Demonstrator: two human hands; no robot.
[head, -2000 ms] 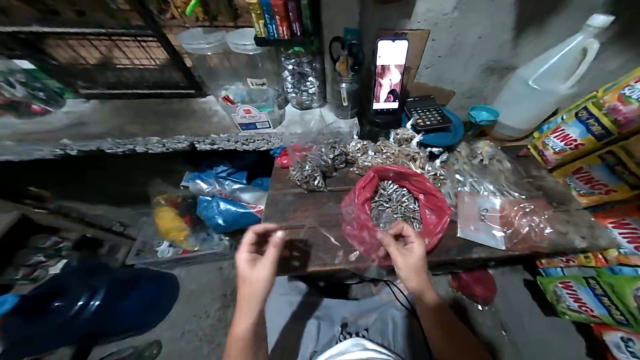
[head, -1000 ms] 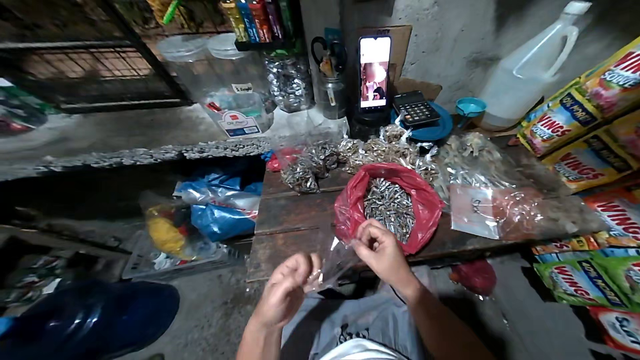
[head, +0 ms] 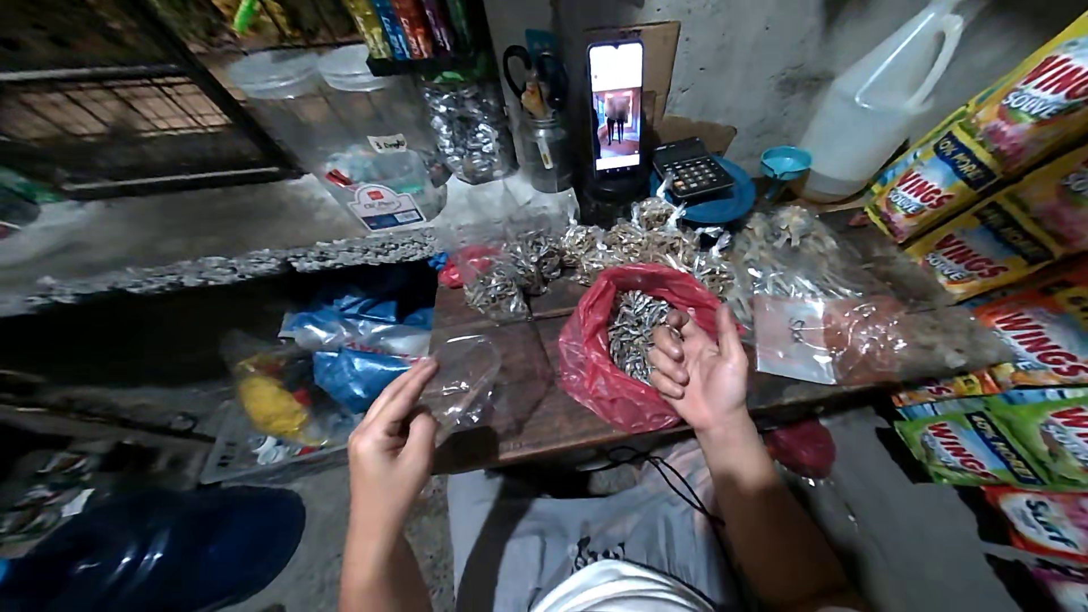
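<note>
A clear plastic bag (head: 463,382) extends from the fingers of my left hand (head: 395,425), over the left end of the wooden table (head: 544,399). My right hand (head: 701,365) is palm up over the right side of an opened red plastic bag (head: 595,395), its fingers curled beside the small dried fish (head: 633,327) inside; whether it holds any fish I cannot tell. Behind the red bag lie several knotted clear bags of dried fish (head: 629,242). More clear bags lie to its right, one with a white, written-on patch (head: 795,336).
A lit phone (head: 616,110) stands upright at the back, beside a calculator (head: 693,168) on a blue plate. A translucent jug (head: 875,102) and detergent packets (head: 960,433) are at right. Plastic jars (head: 374,110) stand on the concrete ledge. A dark blue container (head: 153,544) is at lower left.
My hands, close together one second ago with clear plastic between them, are now apart. The left has moved left with the clear bag; the right has moved over the red bag and turned palm up.
</note>
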